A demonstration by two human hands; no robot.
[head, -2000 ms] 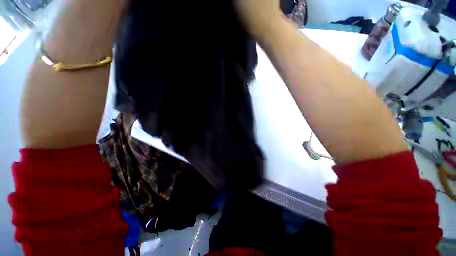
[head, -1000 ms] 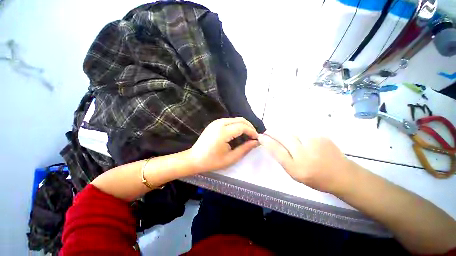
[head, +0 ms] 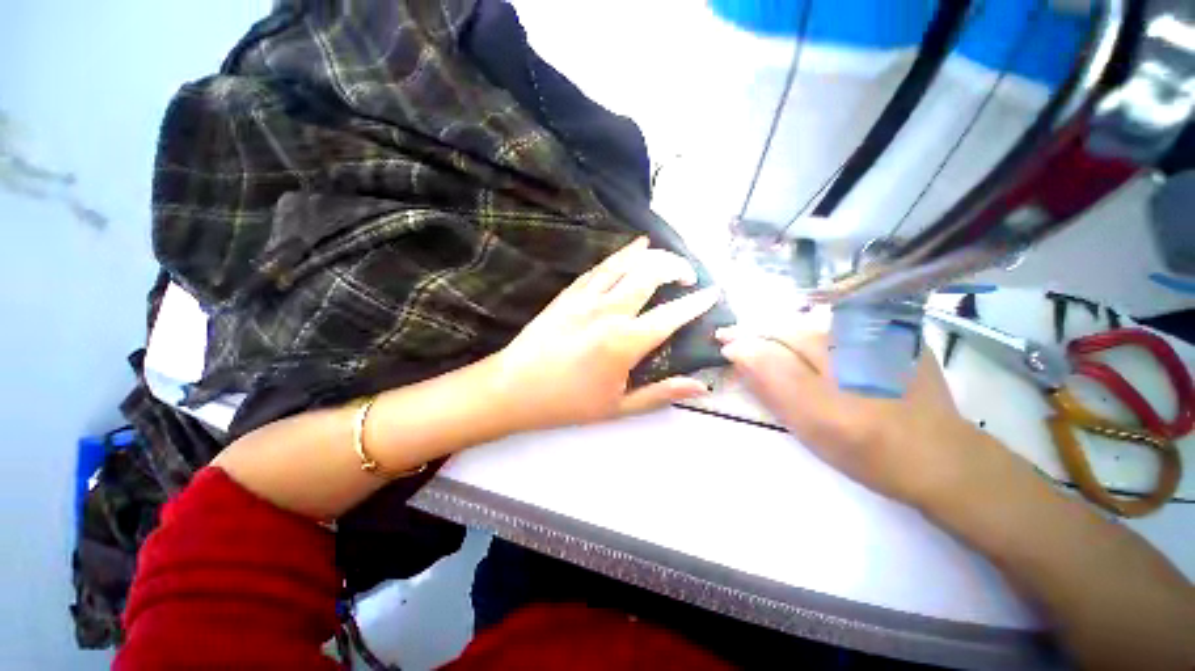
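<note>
Dark plaid fabric (head: 393, 197) with pale check lines lies bunched on the white table, with a plain dark edge along its right side. My left hand (head: 609, 334) lies on the fabric's right corner, fingers spread, pressing it. My right hand (head: 839, 400) is at the corner's tip with its fingertips on the edge, close to my left fingertips. The sewing machine head (head: 1009, 144) stands just beyond. The needle area is in bright glare, and a blue-grey cylinder (head: 875, 347) partly covers my right hand.
Shears (head: 1114, 406) with a red and an orange-yellow handle lie right of the machine, partly behind my right hand. Small black pieces (head: 1075, 315) lie above them. A measuring scale (head: 590, 557) runs along the table's front edge. A blue bin (head: 89, 461) with plaid pieces is at lower left.
The fabric corner and both hands are now nearer the needle area. My left fingers have spread from a pinch to lie on the fabric. The machine appears larger and closer.
</note>
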